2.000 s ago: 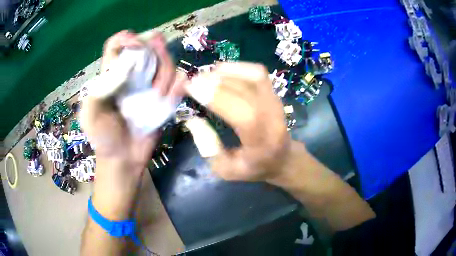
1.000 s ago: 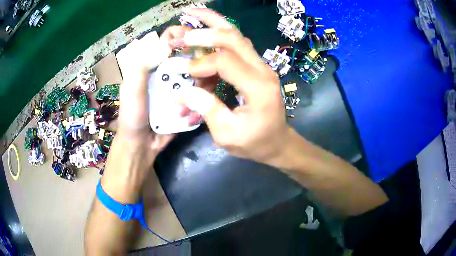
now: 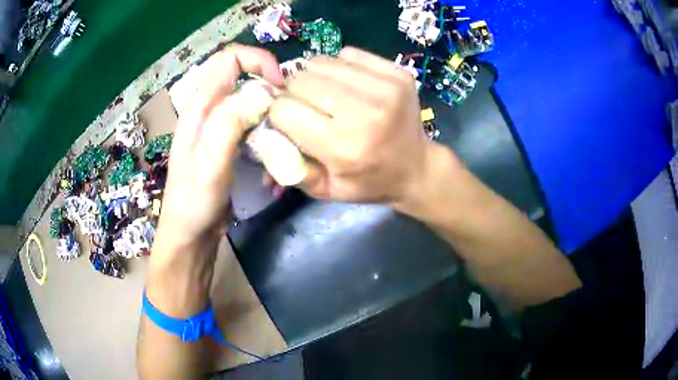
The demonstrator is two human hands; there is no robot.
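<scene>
My left hand (image 3: 204, 141), with a blue wrist strap (image 3: 195, 327) on the wrist, holds a white housing shell (image 3: 251, 194) above the black mat. Only the shell's lower part shows below the fingers. My right hand (image 3: 357, 126) is closed over the top of the shell, its cream-sleeved thumb pressed at a small whitish part (image 3: 260, 141) between the hands. The fingers hide most of this part and the shell's face, so I cannot tell how they sit together.
Wired circuit-board assemblies (image 3: 123, 197) lie on brown cardboard (image 3: 97, 312) at left. More lie at the back of the black mat (image 3: 349, 260). A pale yellow ring (image 3: 36, 259) is at far left. A blue sheet (image 3: 587, 133) is at right, a green surface (image 3: 97, 96) at back left.
The shell's face with round holes, turned to view a second ago, is now mostly covered. My right hand has closed over it, and both hands have drawn together.
</scene>
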